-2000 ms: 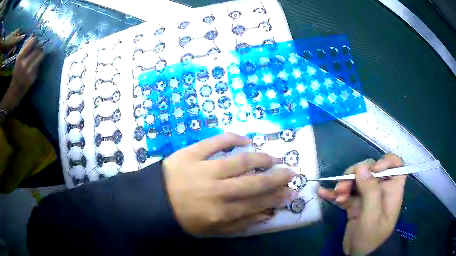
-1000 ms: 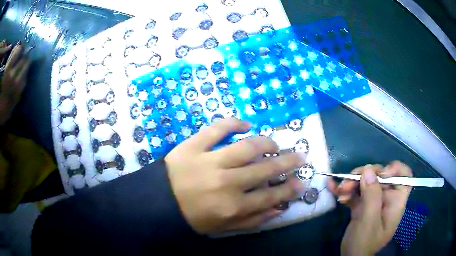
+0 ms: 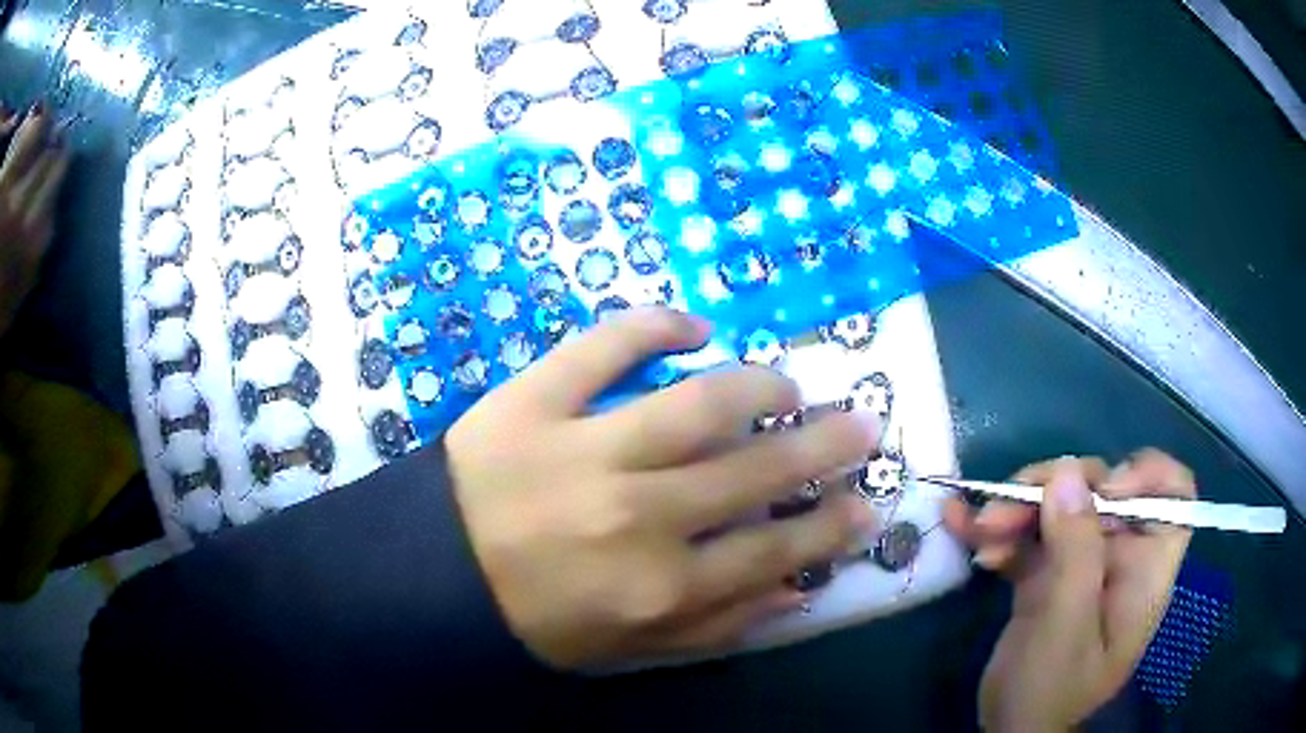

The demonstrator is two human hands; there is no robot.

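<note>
My right hand (image 3: 1089, 573) holds silver tweezers (image 3: 1189, 513) between thumb and fingers. Their tip points left at a round unit (image 3: 884, 476) near the right edge of the white foam board (image 3: 938, 573); whether it touches is too small to tell. My left hand (image 3: 645, 501) lies palm down over the board's lower right part, fingers spread towards the tweezers, covering some paired units. No object shows gripped in it. A bright blue release sheet (image 3: 802, 308) with pale round and star-shaped spots lies across the board above my left hand and overhangs its right side.
Paired units (image 3: 279, 380) stand in rows on the board's left part. A dark-blue dot sheet (image 3: 1189, 637) lies by my right hand on the dark green surface (image 3: 1031, 394). A long white strip (image 3: 1160, 322) runs along the right. Another person's hand (image 3: 26, 193) is at the left edge.
The board and blue sheet have shifted slightly in view. The tweezers stay at the same right-edge area. More of the dark-blue dot sheet shows. The other person's hand shows less.
</note>
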